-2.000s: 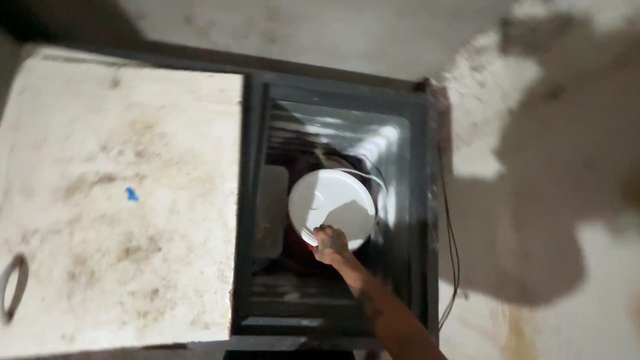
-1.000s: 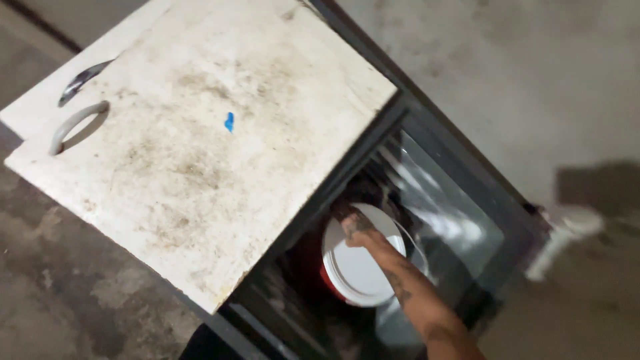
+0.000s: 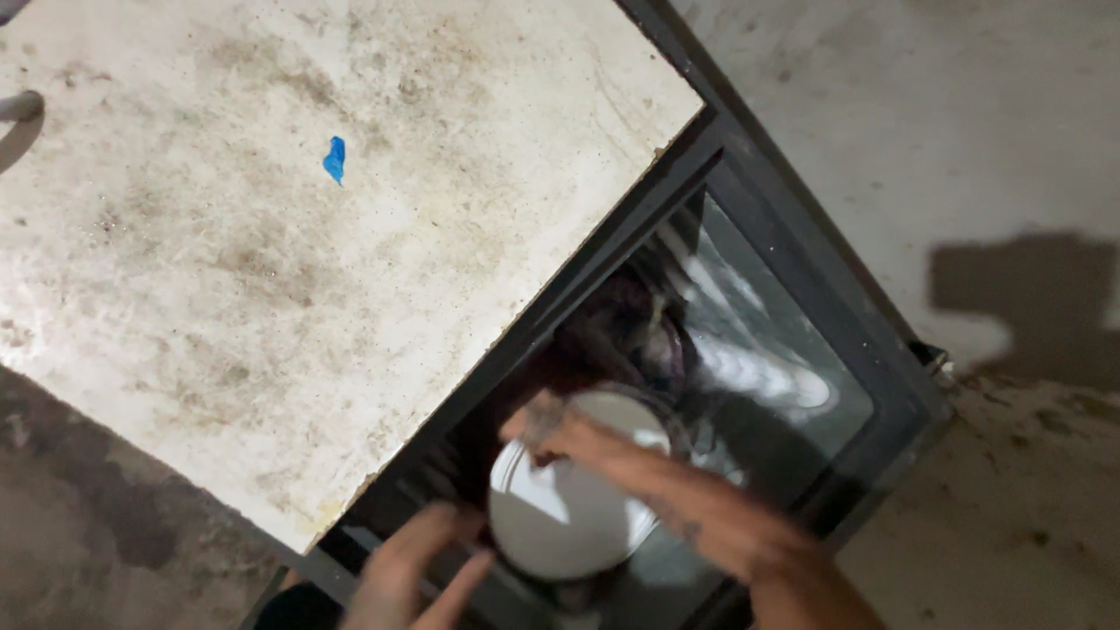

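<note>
A round white bucket lid (image 3: 582,507) lies low in the open bay of a dark-framed chest with metal-like inner walls. My right hand (image 3: 538,424) reaches in from the lower right and touches the lid's upper left rim; its fingers are blurred, so whether they grip is unclear. Just left of the lid, my left hand (image 3: 429,560) has its fingers apart and holds nothing visible. Behind the lid sits a dark reddish bundle (image 3: 626,328), too dim to name. The bucket's body below the lid is mostly hidden.
A stained white panel (image 3: 289,289) with a scrap of blue material (image 3: 335,160) covers the chest's left part; a grey handle (image 3: 22,107) is at its far left. The dark frame (image 3: 814,254) borders the bay, beside a pale wall.
My left hand has come into view beside the white lid. My right hand stays at the lid's rim. The view has turned strongly and come closer.
</note>
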